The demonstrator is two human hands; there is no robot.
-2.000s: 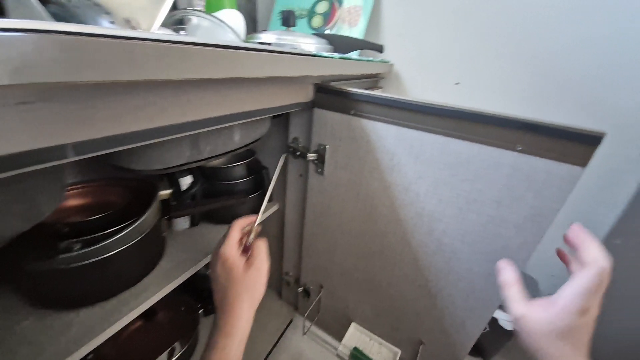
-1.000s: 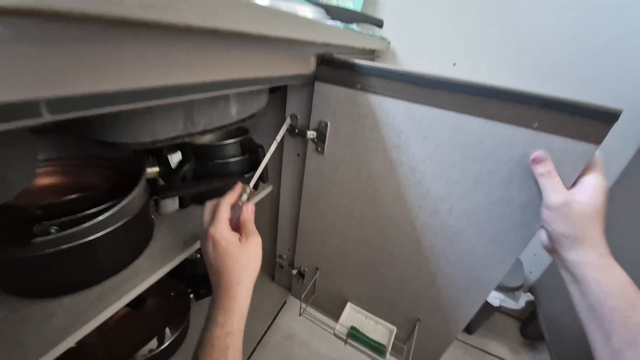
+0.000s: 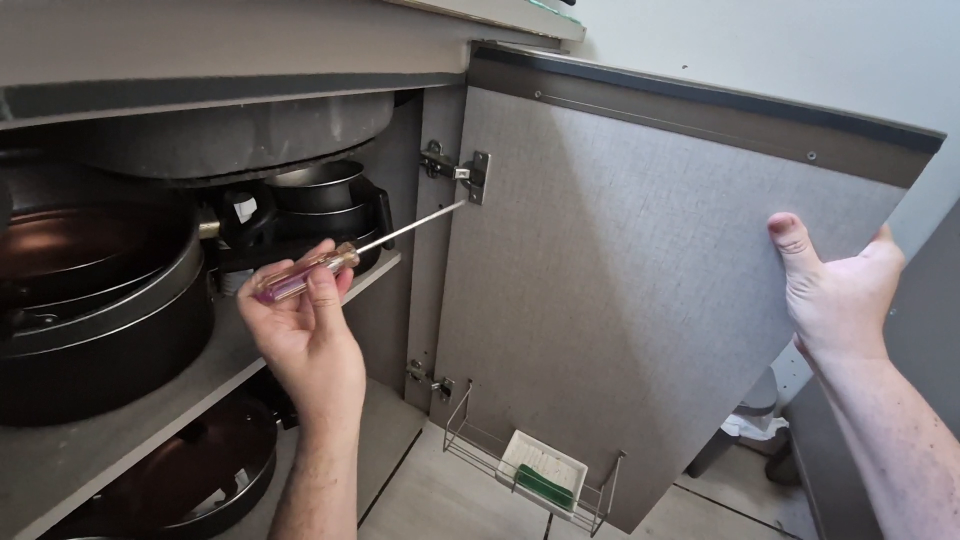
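Note:
My left hand grips the clear, purple-tinted handle of a screwdriver. The shaft points up and right, its tip near the lower end of the upper hinge's plate; whether they touch, I cannot tell. This metal hinge joins the open grey cabinet door to the cabinet's side panel. A lower hinge sits further down. At the door's far edge is my right hand, holding it with the thumb on the inner face and the fingers partly hidden behind.
Dark pots and small pans stand on the shelf under a sink bowl. Another pan lies below. A wire rack on the door holds a white tray with a green item. Behind the door stands a bin.
The screwdriver tip has moved from the hinge's cabinet side to near the lower end of its door plate. My right hand, off the door two seconds ago, has taken hold of its edge.

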